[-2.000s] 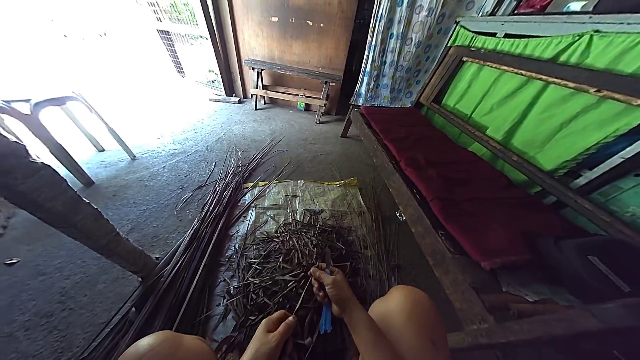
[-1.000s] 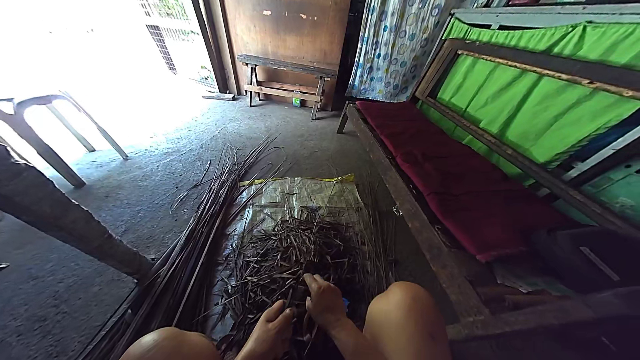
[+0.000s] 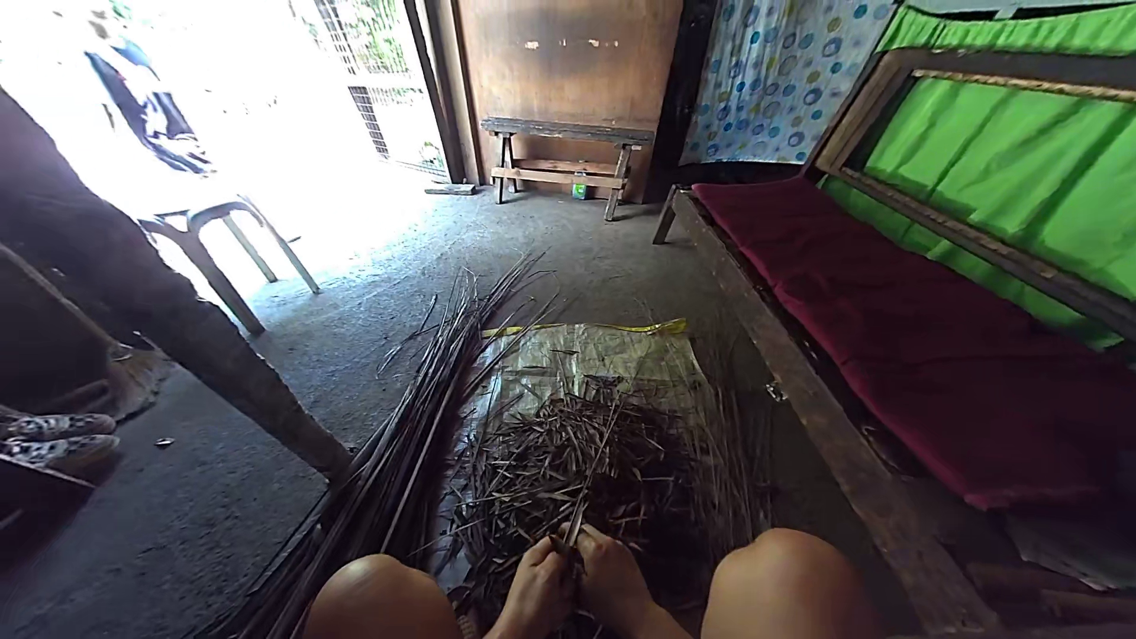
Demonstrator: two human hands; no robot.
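Note:
Low between the knees, my left hand [image 3: 539,581] and my right hand [image 3: 611,577] meet, with fingers closed on a thin dark leaf strip or midrib. A slim blade-like piece [image 3: 576,524] sticks up between the fingers; whether it is a knife or part of the strip I cannot tell. Beneath and beyond the hands lies a heap of short dried leaf pieces [image 3: 568,453] on a woven plastic sack [image 3: 586,355] with a yellow edge. A bundle of long dark leaf ribs [image 3: 408,444] lies along the sack's left side, and thinner ribs [image 3: 732,444] lie on its right.
A wooden bench with a maroon cushion [image 3: 887,328] runs along the right. A slanting post [image 3: 240,382] and a plastic chair [image 3: 209,253] stand left, near patterned shoes [image 3: 62,439]. A small wooden bench [image 3: 568,133] with a green-labelled bottle [image 3: 579,185] stands by the far wall.
My two hands have come together over the strip; they were a little apart before. The blue-handled tool seen by my right hand two seconds ago no longer shows. The view has shifted left.

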